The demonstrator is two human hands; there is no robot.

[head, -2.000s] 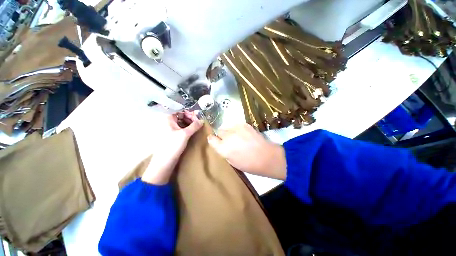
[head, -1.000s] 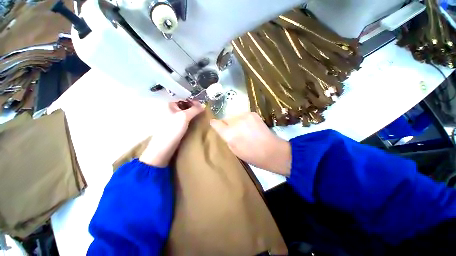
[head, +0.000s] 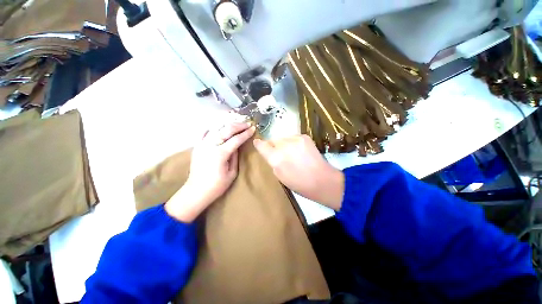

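Observation:
A tan-brown fabric panel runs from below the needle area down over the table's front edge. Its top corner is at the presser foot of the white sewing machine. My left hand lies on the panel, its fingertips pressing the cloth close to the foot. My right hand holds the panel's right edge just below the foot, thumb and fingers together. A dark strip shows along that right edge. Whether a zipper lies under my fingers is hidden.
A bundle of brown zippers with gold teeth lies right of the needle, a smaller bundle at the far right. A squared stack of brown panels lies left, a layered cloth pile upper left. A blue bin is below right.
My left hand has opened out from a curled pinch and lies flatter on the cloth. More of the panel shows spread to its left. My right hand has barely moved. The view has shifted slightly.

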